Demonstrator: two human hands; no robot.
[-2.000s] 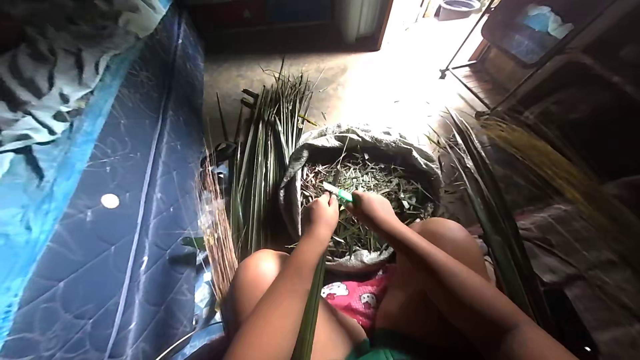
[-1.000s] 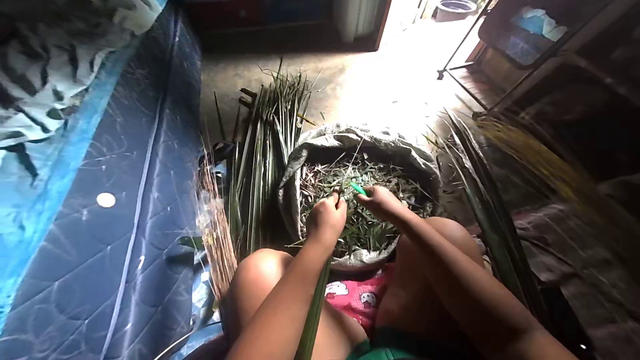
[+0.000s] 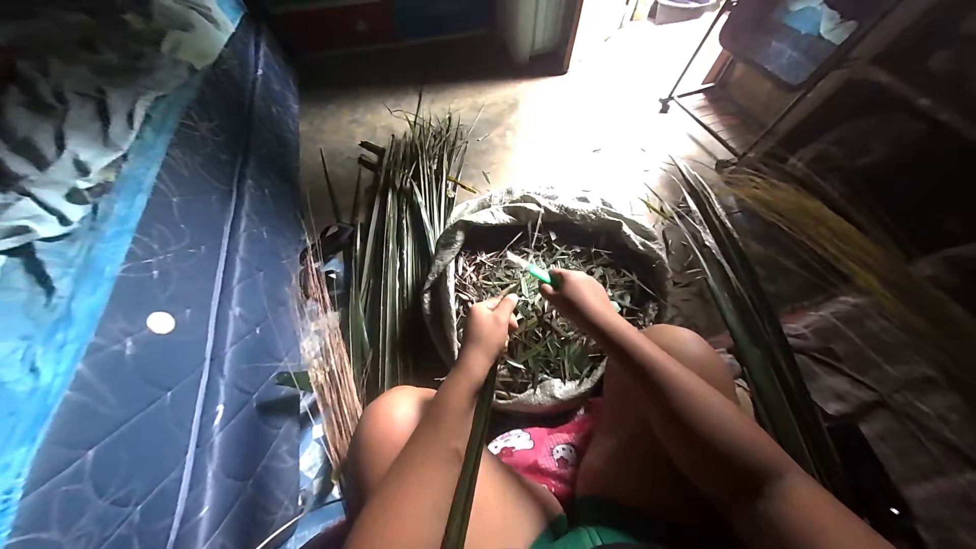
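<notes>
My left hand (image 3: pixel 490 328) grips a long green palm leaf strip (image 3: pixel 474 457), which runs back along my forearm toward my body; its short tip pokes out past the fingers. In my right hand (image 3: pixel 576 293) is a knife with a green handle (image 3: pixel 540 273), its pale blade pointing up and left, apart from the leaf. Both hands are over a woven plastic sack (image 3: pixel 450 229) with its rim rolled open. Cut leaf pieces (image 3: pixel 557 351) fill the sack. The sack stands between my bent knees, beyond a pink patterned cloth (image 3: pixel 537 457).
A bundle of long palm leaves (image 3: pixel 396 252) lies left of the sack, beside a bunch of thin brown sticks (image 3: pixel 328 366). More palm leaves (image 3: pixel 732 282) lie at the right. A blue mattress (image 3: pixel 168 412) stretches along the left side. A metal-framed stand (image 3: pixel 701 91) is at the back right.
The knife has moved away from my left hand; two seconds ago the hands were close together, with the knife between them. My left hand keeps its hold on the leaf.
</notes>
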